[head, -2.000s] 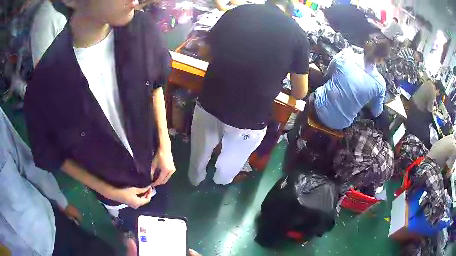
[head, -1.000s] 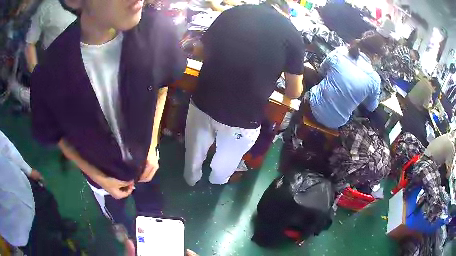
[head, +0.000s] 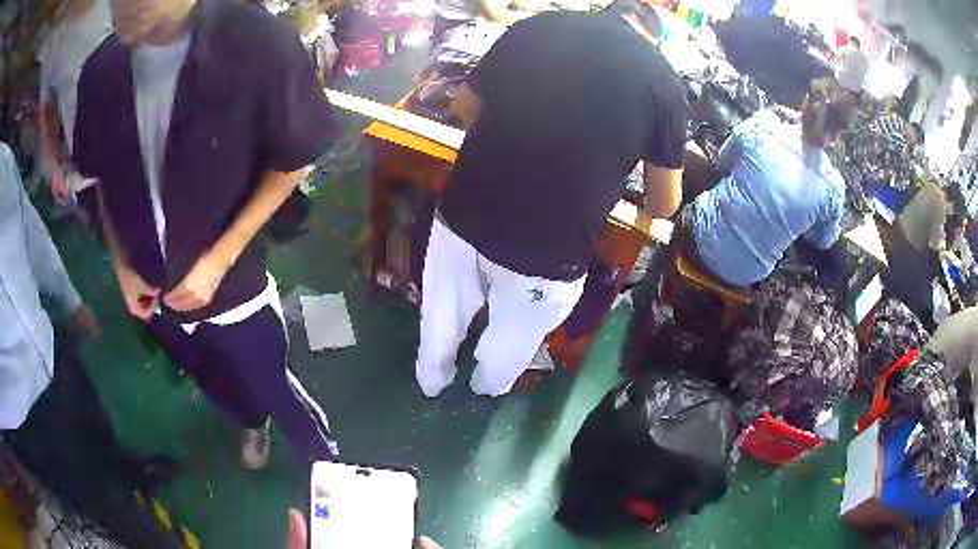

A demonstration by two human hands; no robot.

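A smartphone [head: 362,509] with a bright white screen stands at the bottom edge, its lower part cut off. A digit of my left hand [head: 297,530] shows along the phone's left side. A small fingertip shows at its right side, low at the frame edge; I cannot tell which hand it belongs to. The palm and wrist are out of the picture. Nothing else of my right hand can be made out.
A person in a dark open shirt [head: 231,139] stands ahead left, hands at the hem. Another in a black T-shirt leans over a wooden table [head: 413,139]. A black plastic bag [head: 643,456], plaid heaps [head: 794,343] and a red basket [head: 781,440] are right.
The person in the dark open shirt has shifted left and stands farther off, showing legs and a shoe. A paper on the floor is now visible. The phone sits slightly farther right.
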